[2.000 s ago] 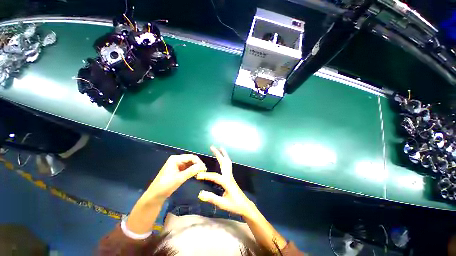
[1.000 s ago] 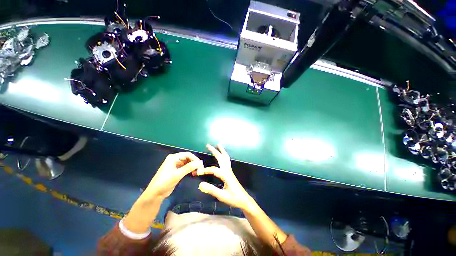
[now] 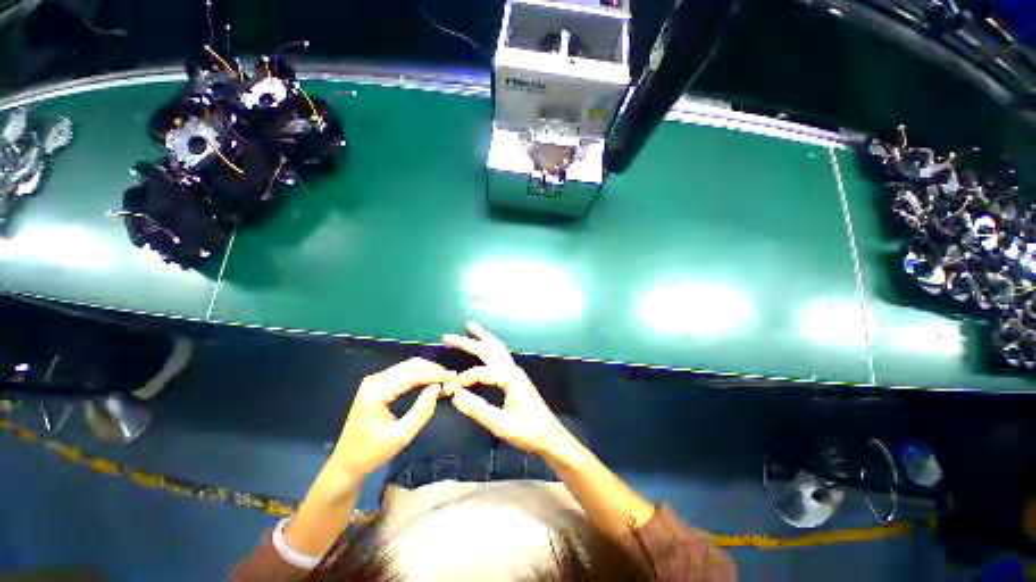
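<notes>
My left hand and my right hand are held in front of the green bench's near edge. The thumb and index fingertips of both hands meet at one spot. A tiny pale or yellowish piece may be between them, but it is too small to make out. The other fingers of my right hand are spread. Beyond the hands, a grey-white box with an open top and a small metal mechanism in front stands at the bench's far side.
Black wired round units are piled at the left. Many silver round units lie at the right. Pale metal parts sit at the far left. A thick black bar stands beside the box. A round stool is at lower right.
The view has turned, so the box and piles sit further left and higher. My right thumb and index finger have closed in to meet my left fingertips; before, they were wider apart.
</notes>
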